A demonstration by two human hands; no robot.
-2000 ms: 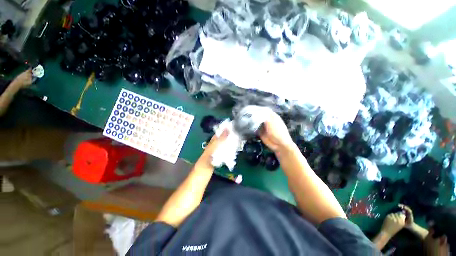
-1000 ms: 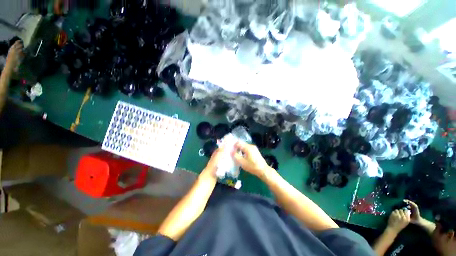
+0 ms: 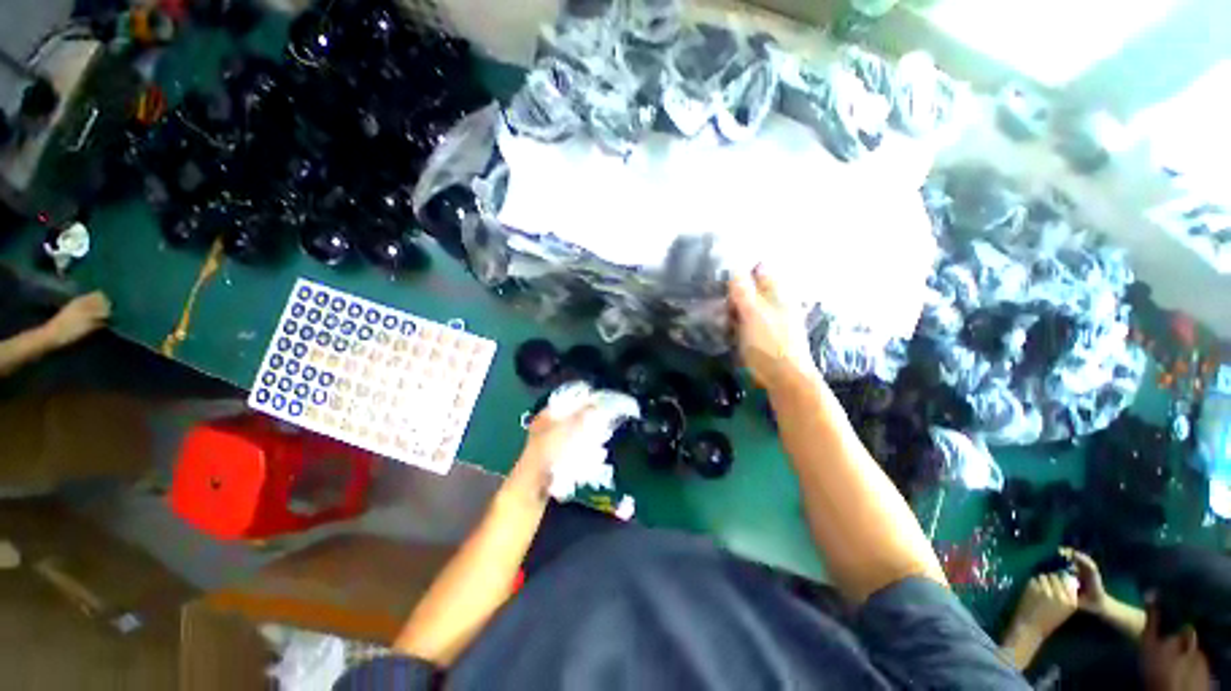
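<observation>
My left hand (image 3: pixel 547 439) is closed on a crumpled white cloth (image 3: pixel 583 435) near the bench's front edge. My right hand (image 3: pixel 767 324) reaches over the front part of the large white sheet (image 3: pixel 824 203) on the stack of bagged domes. A blurred greyish piece (image 3: pixel 695 261) lies beside its fingertips; I cannot tell whether the fingers grip it. Several glossy black domes (image 3: pixel 662 416) sit just right of the cloth. A white sticker sheet (image 3: pixel 374 375) with rows of dark rings and bare circles lies at the left.
A large heap of black domes (image 3: pixel 290 142) is at the back left, grey-white bagged domes (image 3: pixel 1040 311) at the right. A red stool (image 3: pixel 223 475) stands below the bench. Another person's hands (image 3: pixel 1060 594) are at the lower right, and another's hand (image 3: pixel 78 317) at the left edge.
My right hand has moved away from the cloth, up and right to the white sheet, where the greyish piece now shows. My left hand still holds the cloth.
</observation>
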